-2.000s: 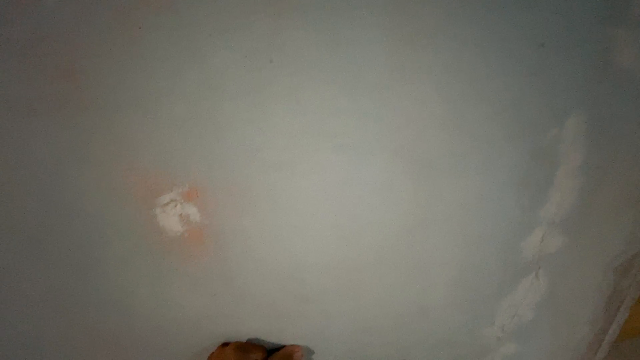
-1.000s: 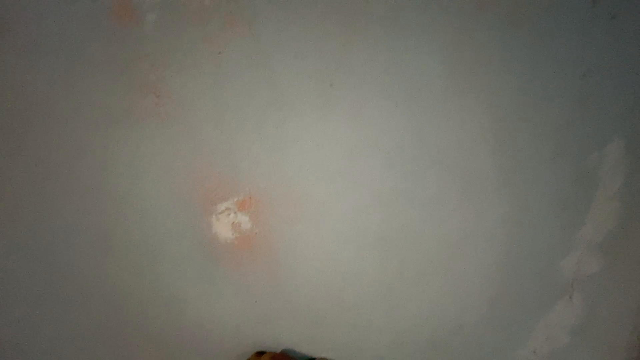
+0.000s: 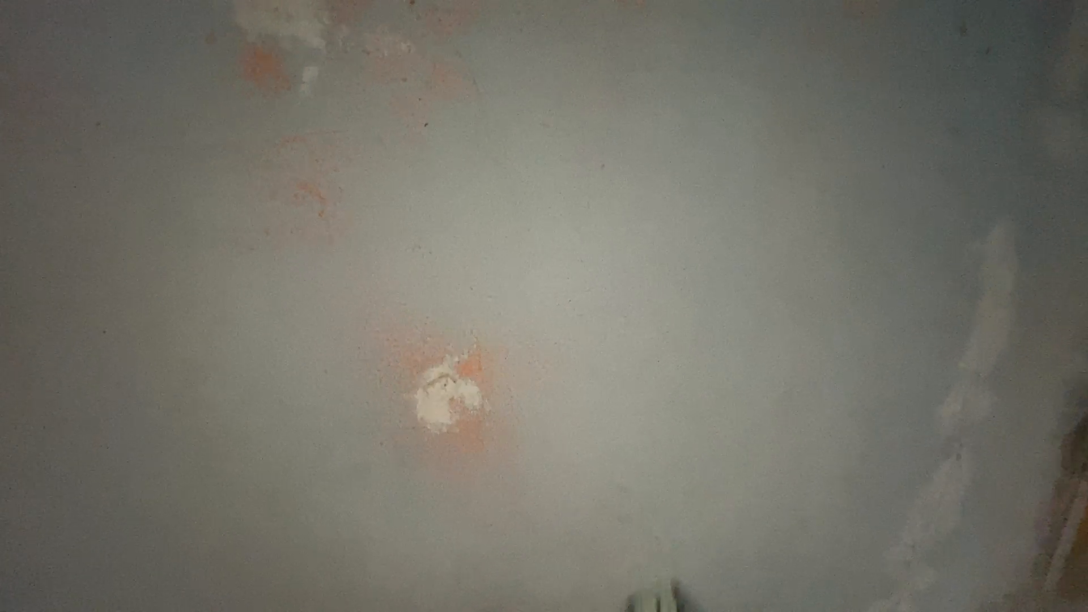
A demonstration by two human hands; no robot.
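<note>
A pale grey-green painted surface fills most of the head view. Below and left of its middle is a rough white filler-like patch (image 3: 438, 398), ringed by an orange stain (image 3: 472, 446). At the bottom edge a small pale object (image 3: 653, 602) just enters the picture, dark along its right side; too little of it shows to name it. Neither of my hands can be seen, so what they hold is hidden.
A broken line of whitish patches (image 3: 990, 319) runs down the right side. Another white patch (image 3: 285, 21) and an orange spot (image 3: 263, 68) lie at the upper left. A brown and yellowish edge (image 3: 1073, 527) shows at the lower right.
Fingertips that showed at the bottom edge two seconds ago are out of view. A small pale object now shows at that edge. The view has shifted, bringing in more patches at the upper left.
</note>
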